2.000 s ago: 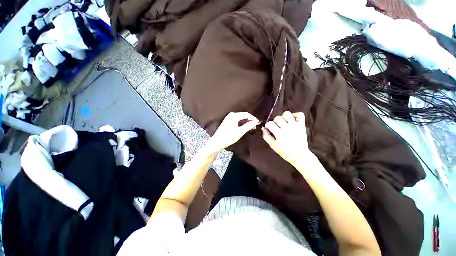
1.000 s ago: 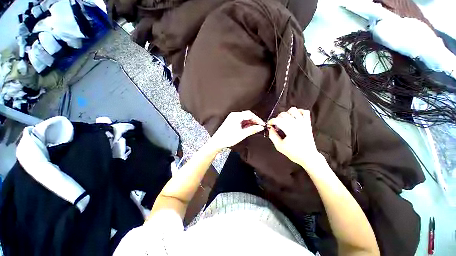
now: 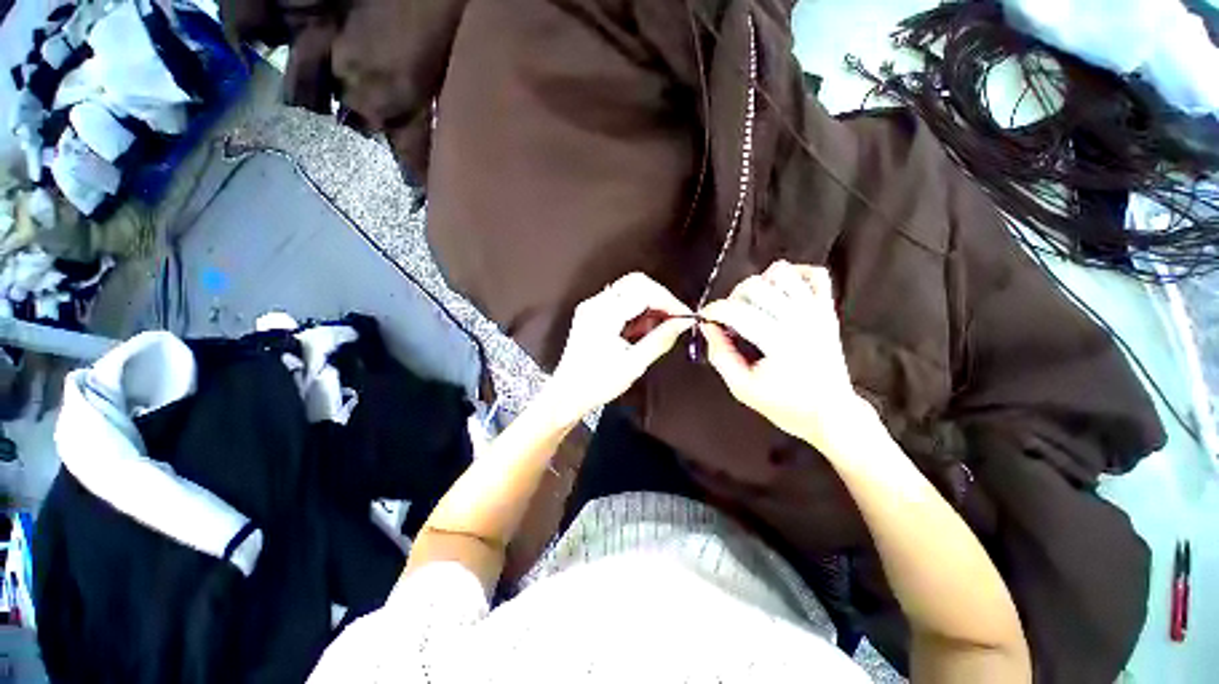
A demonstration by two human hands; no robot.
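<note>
A large brown jacket (image 3: 562, 174) lies across the lap and the table edge. A pale, shiny toothed zipper (image 3: 745, 160) curves down its front to the fingertips. My left hand (image 3: 623, 342) and my right hand (image 3: 779, 345) meet at the zipper's lower end, thumbs and forefingers pinched together on the brown edge. A small dark and shiny end shows just below the fingertips; I cannot tell what it is. Thin brown cords lie loose over the jacket beside the zipper.
A tangled dark cord bundle (image 3: 1069, 147) lies on the white table at the upper right. Red-handled snips (image 3: 1180, 591) lie at the far right. Black-and-white garments (image 3: 267, 468) are heaped at the left, with white and black pieces (image 3: 107, 94) at the upper left.
Both hands have stayed together at the zipper's lower end, with fingertips now pinched closer. The view has shifted a little, so the jacket and cord bundle sit higher in the picture.
</note>
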